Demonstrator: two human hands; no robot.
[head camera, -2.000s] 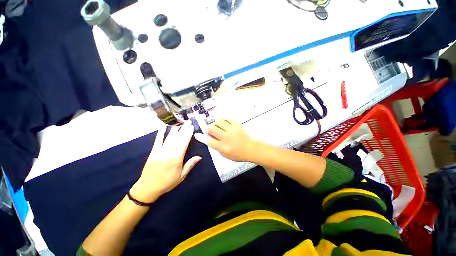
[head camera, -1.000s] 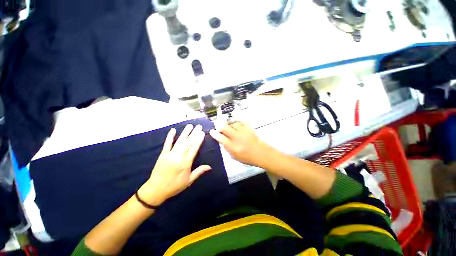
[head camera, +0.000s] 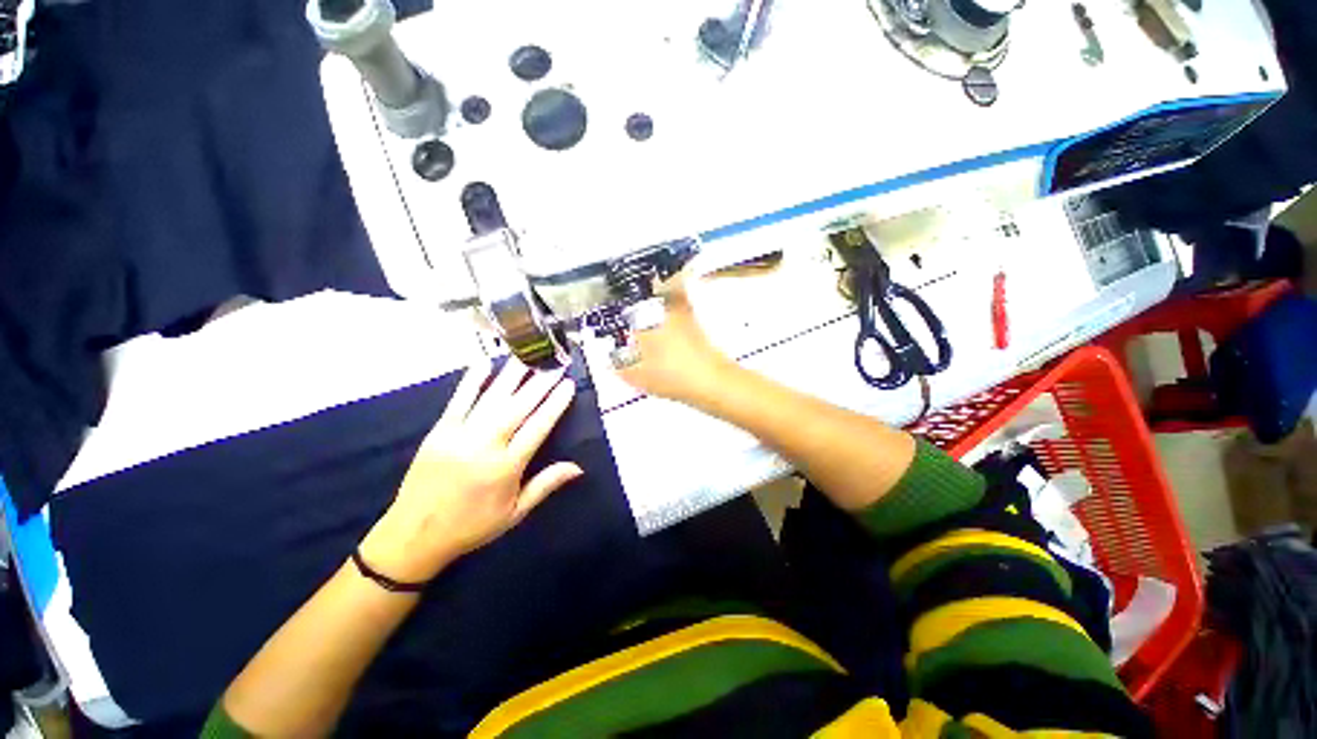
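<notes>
A large dark navy garment panel (head camera: 289, 541) lies on the white table, its far edge reaching the needle area, and hangs over the lap side. My left hand (head camera: 470, 469) lies flat on the panel, fingers spread, fingertips near the edge just below the shiny curved guard (head camera: 506, 296). My right hand (head camera: 667, 347) is raised at the presser foot area (head camera: 614, 329), right of the panel's corner. Its fingertips are partly hidden among the metal parts, so I cannot tell what they touch. The white sewing machine head (head camera: 780, 130) stands beyond both hands.
Black-handled shears (head camera: 888, 318) and a thin red tool (head camera: 1000, 309) lie right of the needle. A red plastic basket (head camera: 1141, 505) with white scraps stands at the lower right. More navy cloth (head camera: 174, 159) lies behind and left of the machine. A dark control panel (head camera: 1155, 145) is at the head's right end.
My right hand has left the panel's edge and moved up to the presser foot. My left hand stays flat on the panel. The camera view has shifted.
</notes>
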